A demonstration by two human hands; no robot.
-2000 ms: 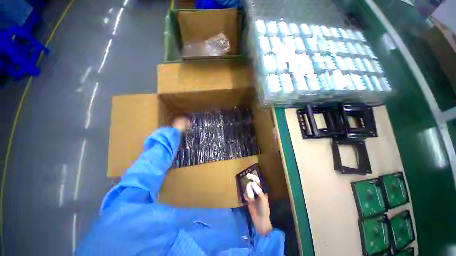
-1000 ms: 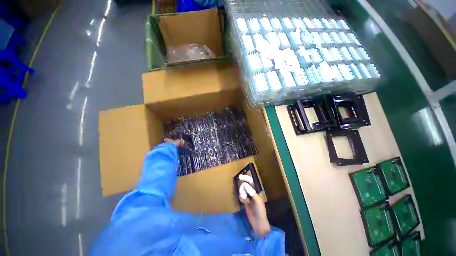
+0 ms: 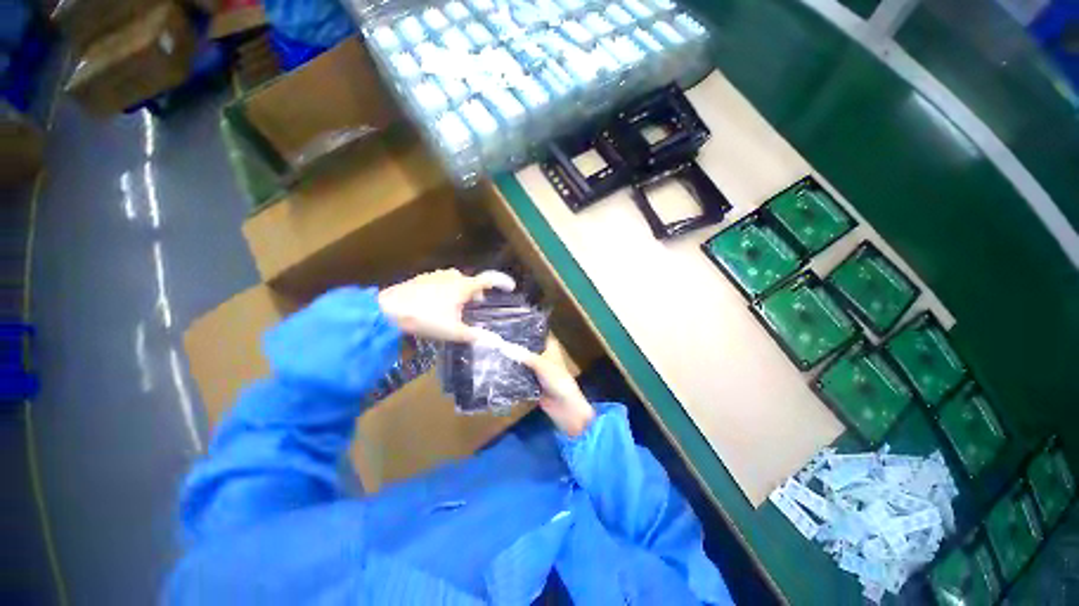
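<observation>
My left hand and my right hand are together in front of me. Both hold a small bundle of black frames in shiny clear plastic bags. The left hand grips it from the upper left, with a white cover on a fingertip; the right hand holds its right side. How many frames are in the bundle cannot be told. The open carton lies behind and below the hands, partly hidden by the arms, with shiny bagged parts showing inside.
Black frames lie on the beige board to the right. Green circuit boards stand in rows beyond. A heap of white strips is at lower right. Clear trays with white pieces are at the bench's far end. A second carton stands beyond.
My left hand has come out of the carton and joined my right hand at the bagged bundle. The view has turned to the right, showing more circuit boards and the white heap.
</observation>
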